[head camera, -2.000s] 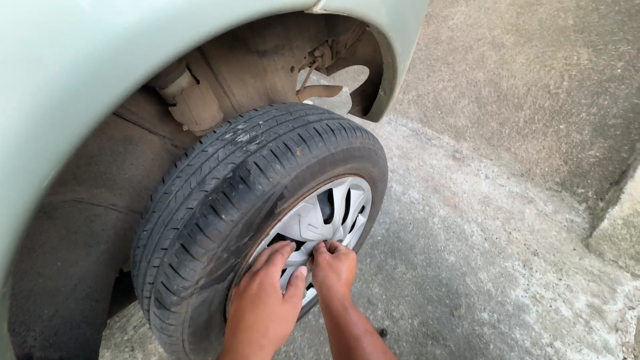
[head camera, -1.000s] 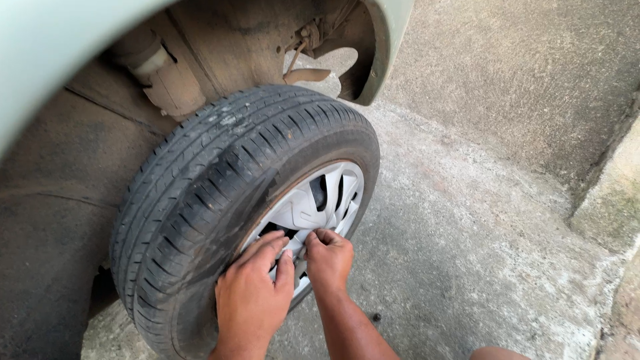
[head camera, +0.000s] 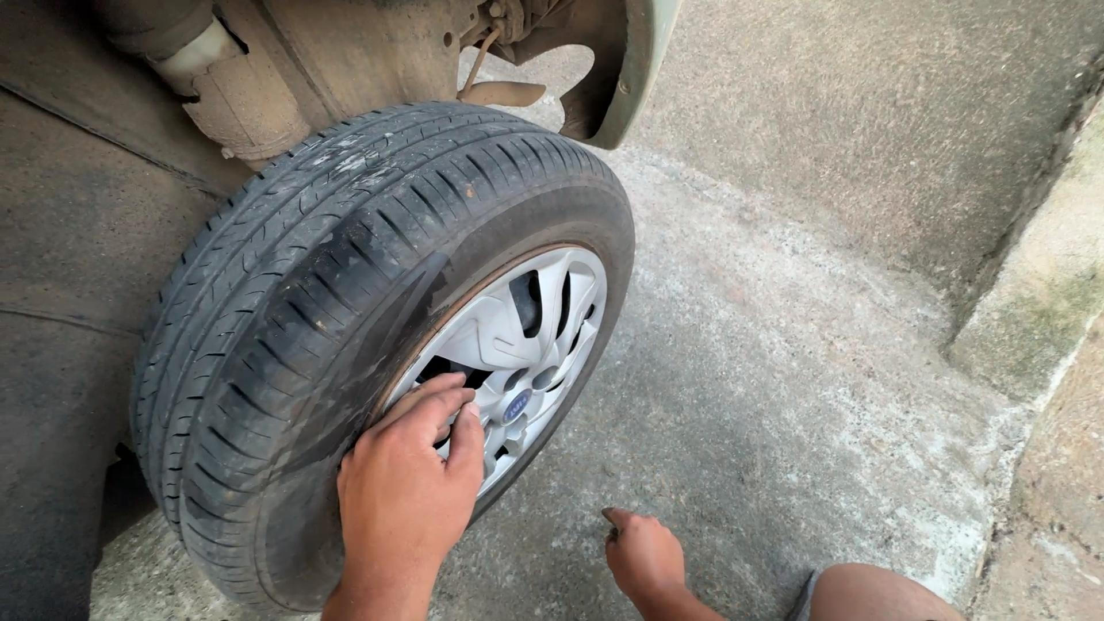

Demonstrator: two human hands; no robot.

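A car wheel has a black tyre (head camera: 405,250) and a silver plastic wheel cover (head camera: 496,332) with a blue centre badge (head camera: 517,405). My left hand (head camera: 414,483) lies over the tyre's sidewall, its fingertips and thumb close together at a dark opening in the cover; whether they grip it is hidden. To the lower right of the wheel, my right hand (head camera: 645,555) is low over the concrete with curled fingers. Something small and dark shows at its fingertips, too unclear to identify or to tell whether it is held.
The dirty wheel-arch liner (head camera: 103,181) and the pale fender edge (head camera: 642,82) surround the tyre's top and left. Concrete ground (head camera: 759,405) lies to the right, with a raised concrete edge (head camera: 1035,285) beyond. Part of my leg (head camera: 884,595) shows at the bottom right.
My right hand has left the wheel cover's centre and moved down and right, where a small dark thing lay on the ground earlier. My left hand stays at the cover. The view has moved closer.
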